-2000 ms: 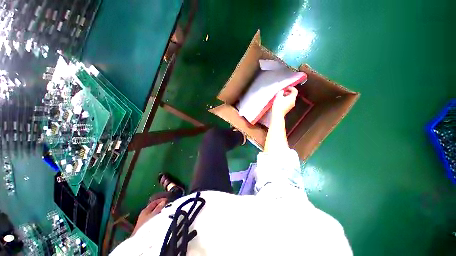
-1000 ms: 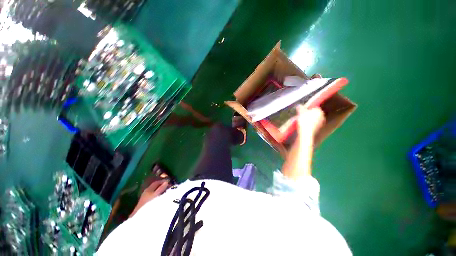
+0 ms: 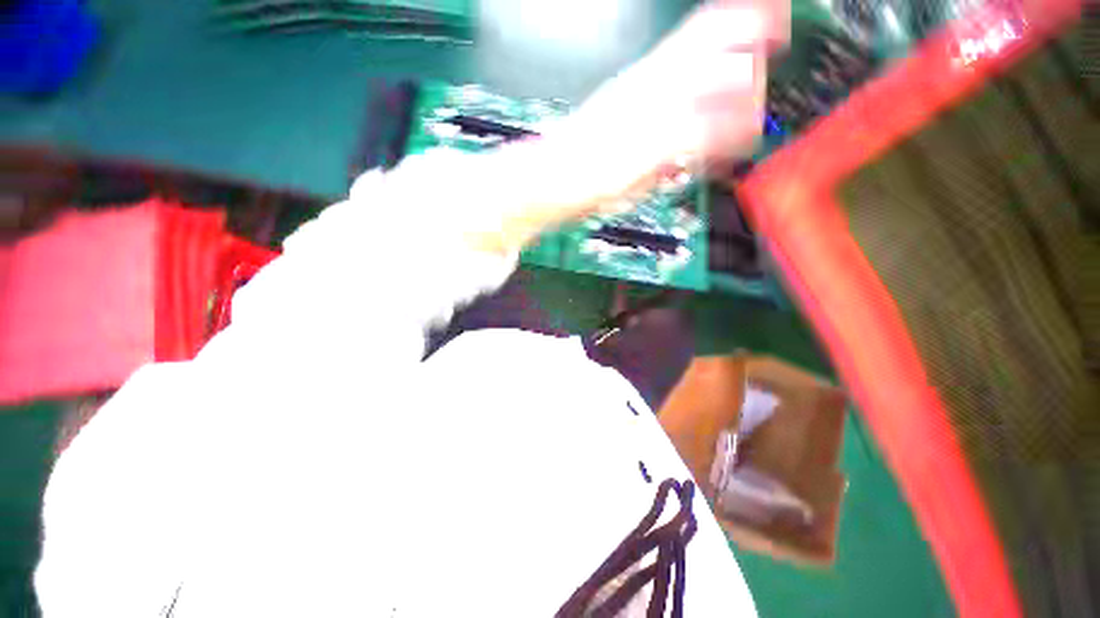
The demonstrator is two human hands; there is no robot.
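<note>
A large red-framed tray (image 3: 832, 260) with a fine brown-gold grid fills the right side, close to the camera and tilted. What holds it is outside the picture. My left arm reaches across the bench; my left hand (image 3: 730, 91) is at the top, blurred and overexposed, left of the tray's corner. I cannot tell if it holds anything. Green circuit board panels (image 3: 567, 250) with long black parts lie at the bench edge, partly hidden under my left arm. My right hand is not in view.
Stacked red trays (image 3: 91, 296) stand at the left. An open cardboard box (image 3: 814, 453) with pale material inside is on the green floor. More stacked boards (image 3: 350, 15) lie at the far side, with a blue object (image 3: 46, 46) at the top left.
The view has swung from the floor box to the bench. My right hand, earlier on a red-edged piece in the box, has left view. A red-framed tray now shows close up, and my left arm is extended.
</note>
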